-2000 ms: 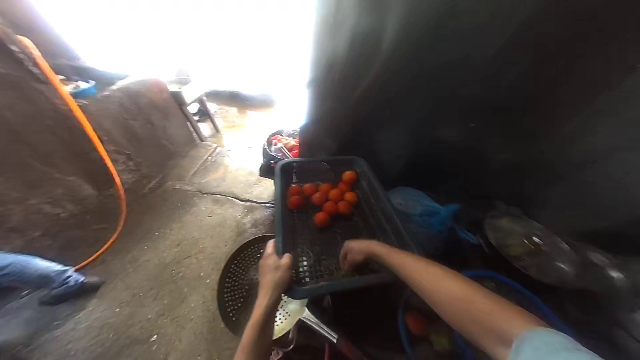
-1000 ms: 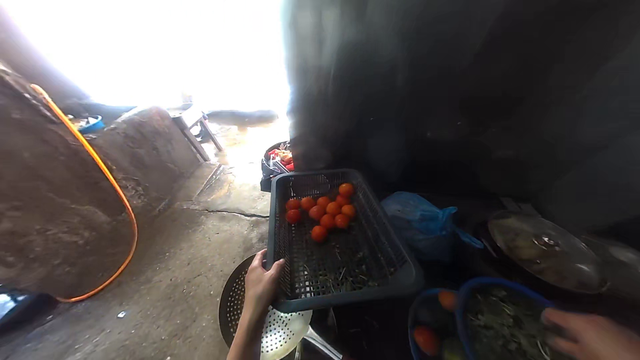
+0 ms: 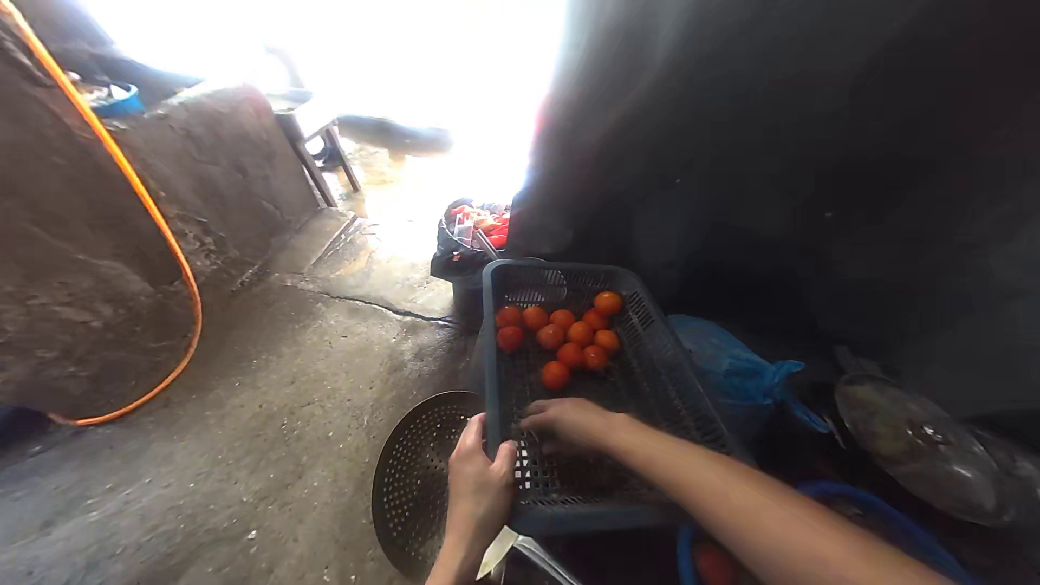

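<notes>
My left hand grips the near left edge of a dark plastic basket with slotted sides, thumb over the rim. Several red-orange tomatoes lie together in its far half. Inside the near half, my right hand reaches down to the basket's floor with fingers bent; whether anything is between them cannot be told. Below and left of the basket is a round perforated metal strainer, partly hidden by my left hand and the basket.
A bin with a black liner stands beyond the basket. To the right are a tied blue plastic bag, a glass lid and blue-rimmed containers. An orange hose hangs along the left wall; a small table stands farther back.
My right hand has moved left from the blue-rimmed bowl of greens into the basket. My left hand still holds the basket's edge. The tomatoes remain grouped at the far end.
</notes>
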